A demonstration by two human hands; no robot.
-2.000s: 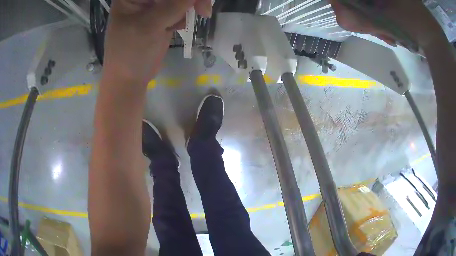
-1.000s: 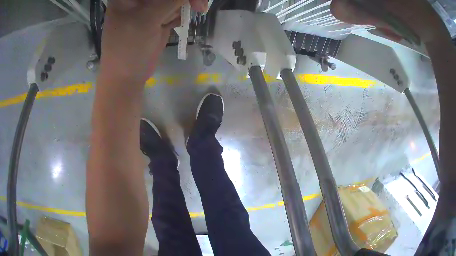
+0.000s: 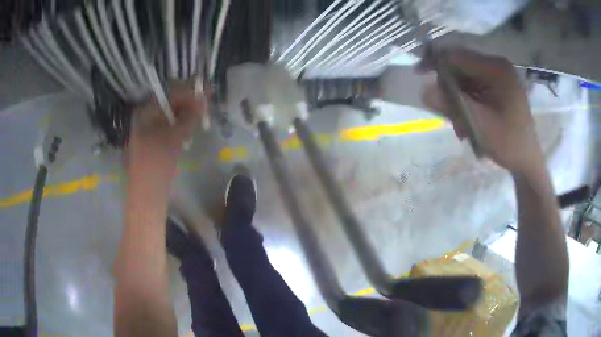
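Observation:
My left hand (image 3: 165,115) is at the lower ends of the hanging white carrier tapes (image 3: 170,39) at the upper left. Its fingers look closed on a tape, though the picture is blurred. My right hand (image 3: 491,99) is raised at the upper right, apart from the tapes. It is closed around a long grey-green tool (image 3: 461,105), possibly the scissors; its blades cannot be made out.
Two grey bars (image 3: 336,191) with black grips slant across the middle from a pale machine bracket (image 3: 260,89). Another bar (image 3: 31,243) stands at the left. A taped cardboard box (image 3: 461,296) lies at the lower right. My shoes are on the grey floor beside a yellow line (image 3: 395,129).
The view has shifted, showing more of the tapes and the bars' black grips. Both hands now show lower in the picture and more fully; the grey-green tool shows more clearly.

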